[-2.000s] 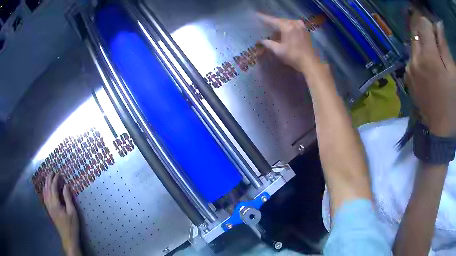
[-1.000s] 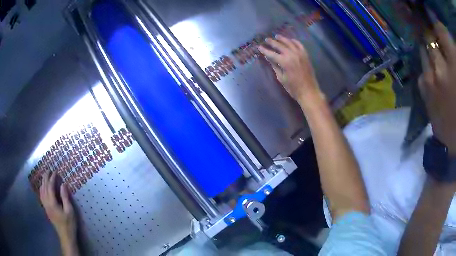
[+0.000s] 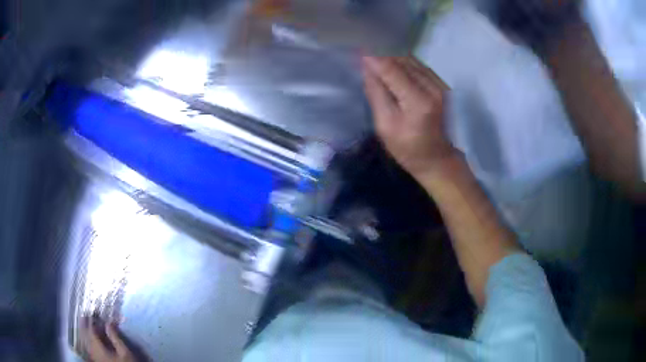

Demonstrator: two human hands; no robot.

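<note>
The frame is strongly blurred. My left hand is at the lower left, fingers slightly apart, resting at the near end of the circuit sheet. The sheet shows only as dark streaks on the bright metal table. My right hand is raised beyond the blue roller's end, right of centre, fingers bent and close together. Whether its fingertips hold anything is too blurred to tell. The circuit strip beyond the roller cannot be made out.
The blue roller crosses the left half between shiny guide bars. Its silver end bracket lies near the centre, beside a dark gap. Another person's forearm and white clothing are at the upper right.
The view has turned and shifted, so the roller lies flatter and further left. My right hand has left the strip and moved past the table's near edge. My left hand stays at the sheet.
</note>
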